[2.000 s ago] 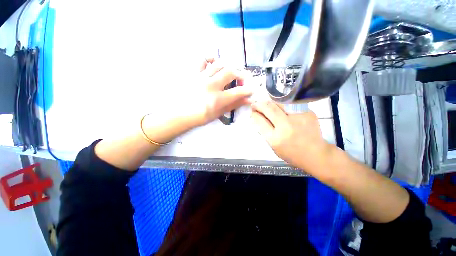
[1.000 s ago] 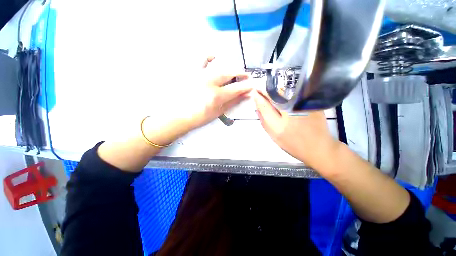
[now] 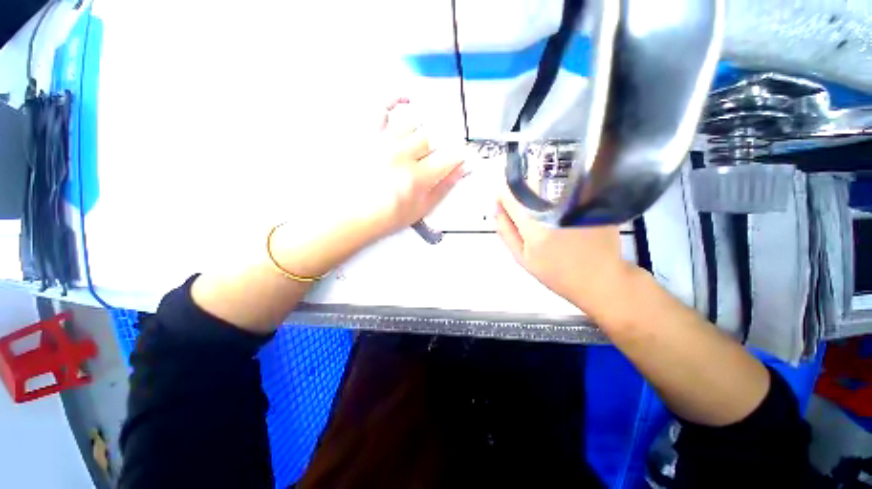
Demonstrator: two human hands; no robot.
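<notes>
My left hand (image 3: pixel 416 181) lies left of the needle area (image 3: pixel 488 150) with its fingers spread, partly washed out by glare. My right hand (image 3: pixel 564 253) is right of it, under the shiny curved metal guard (image 3: pixel 655 115), which hides part of its back and fingers. A gap shows between the two hands. No fabric can be told apart from the white table between them, so whether either hand presses on a strip is unclear. A small dark curved piece (image 3: pixel 426 231) shows just below my left hand.
A stack of grey and black cut pieces (image 3: pixel 775 267) hangs over the table edge at right. Black strips (image 3: pixel 48 191) hang at far left. Thread tension discs (image 3: pixel 765 100) sit upper right. A scale (image 3: pixel 449 323) runs along the front edge, with blue crates (image 3: pixel 311 392) below.
My hands were close together at the needle area, fingertips nearly meeting. Now they are apart, my left fingers slightly left and my right fingers slightly lower. The view has shifted a little.
</notes>
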